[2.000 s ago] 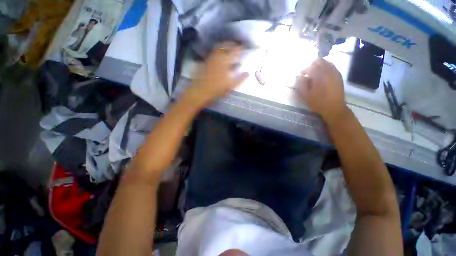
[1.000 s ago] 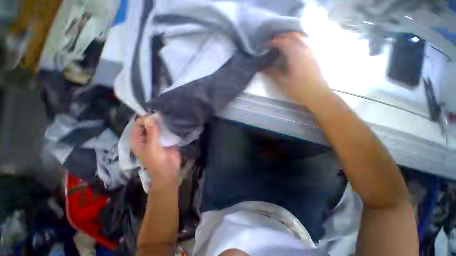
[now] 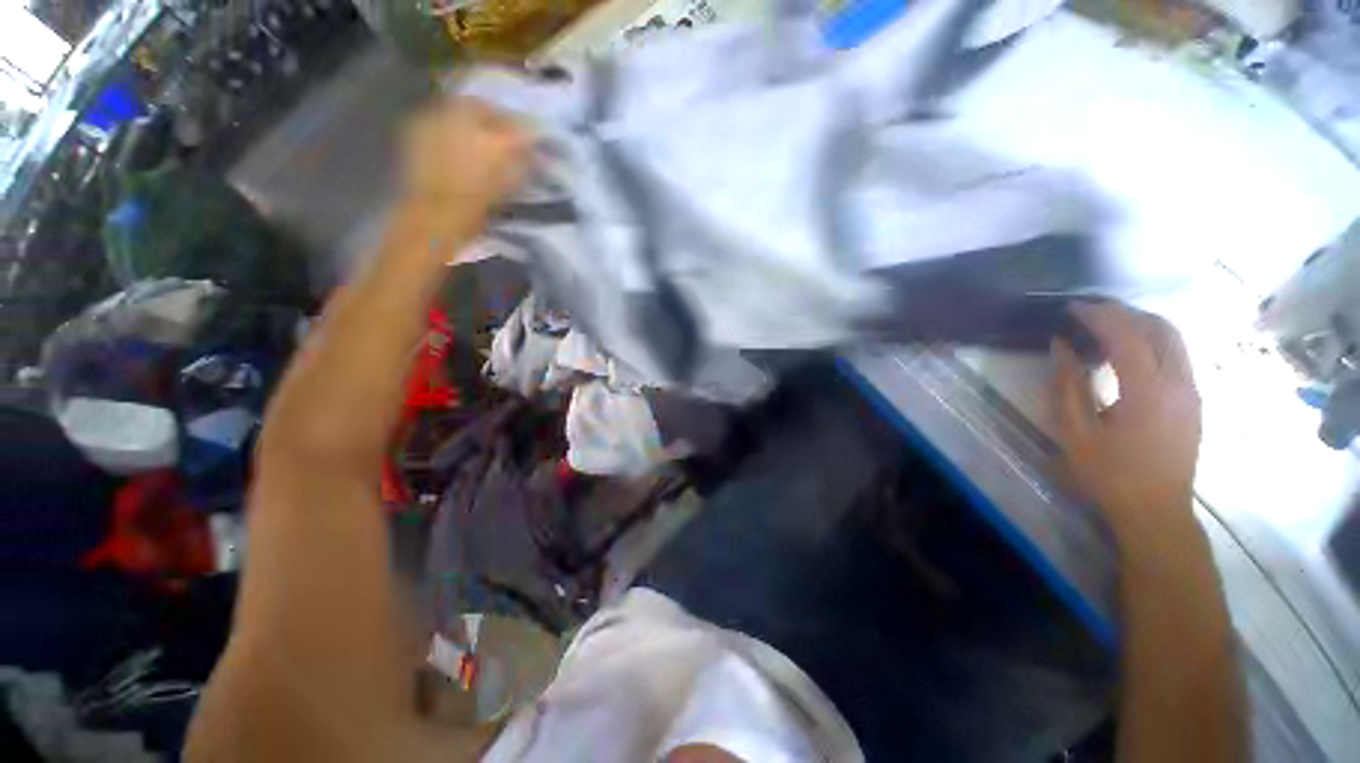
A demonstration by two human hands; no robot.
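Observation:
A pale grey-white garment panel [image 3: 746,194] with dark stripes is stretched between my hands over the left part of the table, blurred by motion. My left hand [image 3: 470,157] grips its far left end, raised out past the table's side; the fingers are blurred. My right hand [image 3: 1126,373] pinches the dark grey end [image 3: 984,295] of the same garment near the front edge of the table.
The white machine table [image 3: 1163,164] has a blue front edge [image 3: 984,514]. Part of the machine [image 3: 1320,321] shows at the far right. Heaped cloth [image 3: 522,507] lies below on the left, with red items [image 3: 157,529] on the floor.
The view has turned left. My left hand has risen from below the table edge to the upper left, spreading the garment. My right hand still holds the dark part, now lower right in view.

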